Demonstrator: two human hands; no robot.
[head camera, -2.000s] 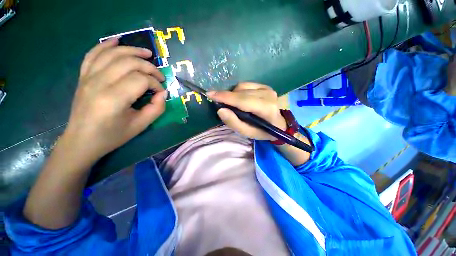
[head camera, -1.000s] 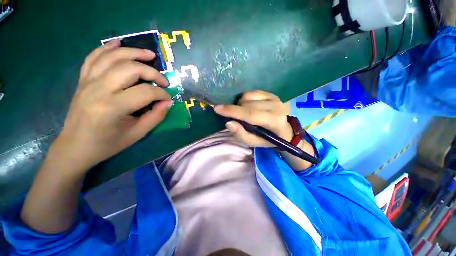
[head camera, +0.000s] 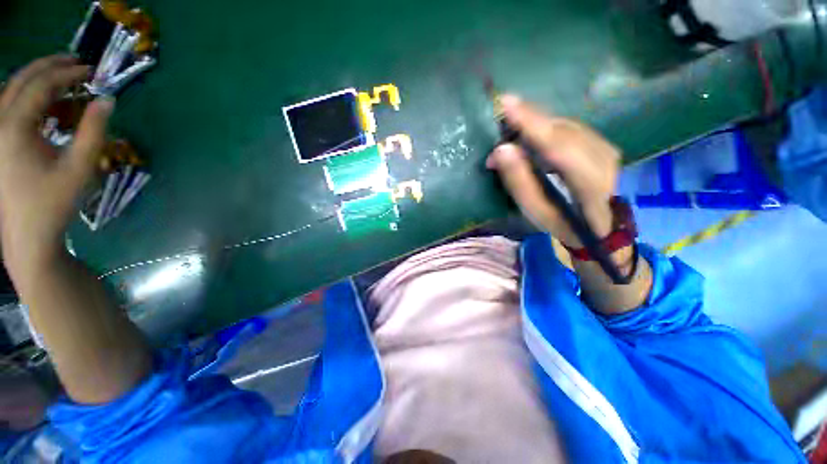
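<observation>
One display screen, a black rectangle with a white frame, lies on the mat. Two plain green circuit boards lie in a row below it, and yellow flex tabs stick out to the right. My right hand holds the black soldering iron to the right of them, its tip raised and blurred. My left hand is at the far left, at the stacks of screens, fingers apart. A thin solder wire trails from the boards towards the left wrist. Whether the fingers touch a screen cannot be told.
A second stack of screens lies right of my left hand. A white pot with cables stands at the upper right bench edge. Pale specks lie right of the boards. Another person's blue sleeve shows at the right edge.
My left hand has moved from the boards to the stacks at far left. My right hand has lifted the iron away to the upper right. The screen and both boards are now uncovered.
</observation>
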